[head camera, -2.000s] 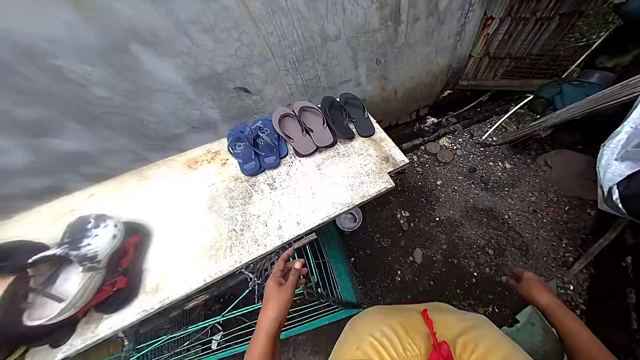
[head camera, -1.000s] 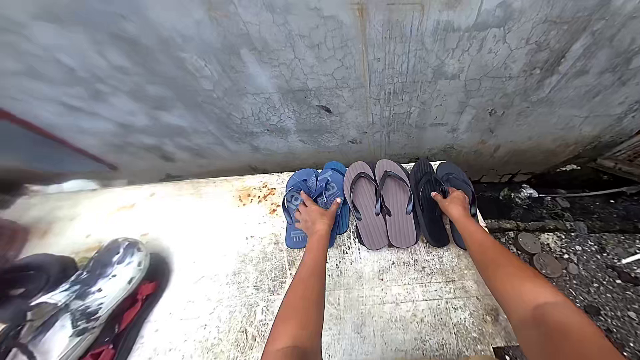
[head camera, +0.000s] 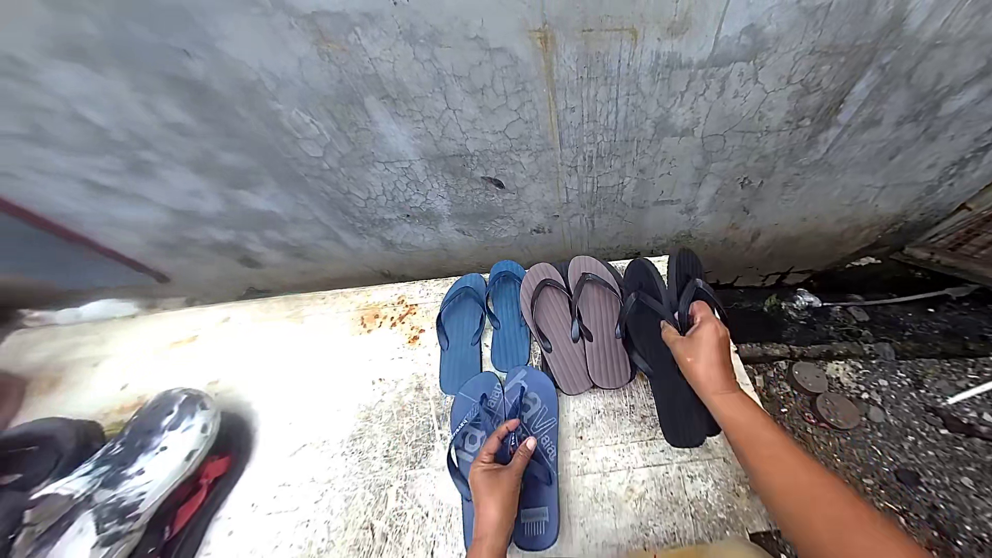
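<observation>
My left hand (head camera: 500, 473) pinches the thong straps of a pair of printed dark-blue flip-flops (head camera: 535, 496), which lie in front of a plainer blue pair (head camera: 463, 333). With its thumb and fingers, my right hand (head camera: 701, 349) grips the straps of a black pair (head camera: 659, 387) at the right end of the row; part of another dark sole shows beside it. Between the blue and black pairs rest mauve flip-flops (head camera: 562, 333) with dark straps, a darker sole partly visible beneath them.
A pale worn slab (head camera: 310, 434) bears all the footwear, against a cracked grey concrete wall (head camera: 465, 155). A black-and-white clog (head camera: 155, 457) and other dark and red footwear lie at the lower left. Gravel ground (head camera: 930, 465) with round discs (head camera: 837, 411) is at the right.
My left hand has drawn the printed blue flip-flops toward me, exposing the plain blue pair behind. The black pair has shifted nearer me under my right hand. The view has moved closer since the earliest frame.
</observation>
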